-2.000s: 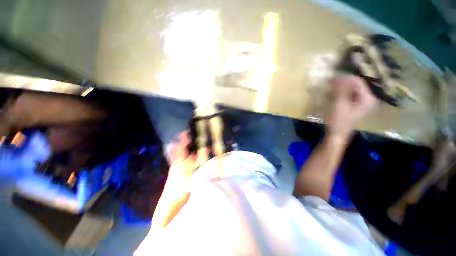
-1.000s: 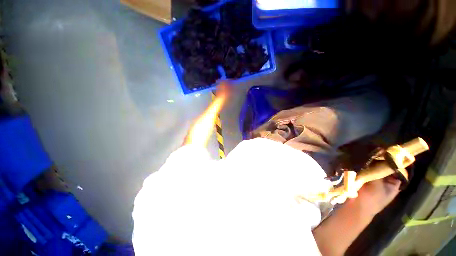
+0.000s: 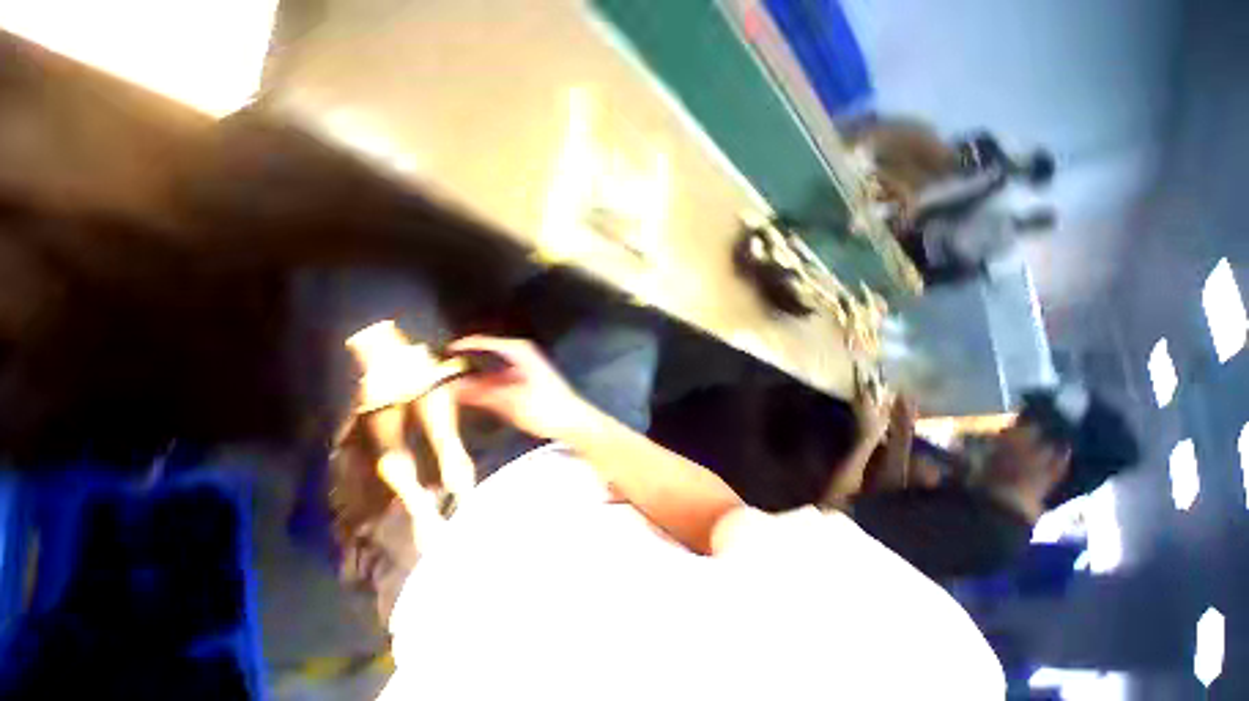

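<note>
A tan figure body (image 3: pixel 441 436) with paired limbs hangs over my lap, its pale end piece (image 3: pixel 377 340) at the top and a dark band around its upper part. My right hand (image 3: pixel 514 388) pinches the dark band beside the upper limbs. My left hand (image 3: pixel 393 555) is blurred and partly hidden along the figure's lower left side, fingers curled around it. A joined black and tan figure heap (image 3: pixel 778 267) lies on the bench.
The tan bench (image 3: pixel 452 123) runs diagonally beside a green belt (image 3: pixel 699 96). More tan parts (image 3: pixel 860 329) lie at its far end. A blue bin (image 3: pixel 247 589) stands at lower left. Another person (image 3: pixel 1020 473) sits at right; others are farther back.
The view has swung from the floor crates back to the bench. My left hand has left the crate of black parts and is at the figure; my right hand is now at the figure's dark band.
</note>
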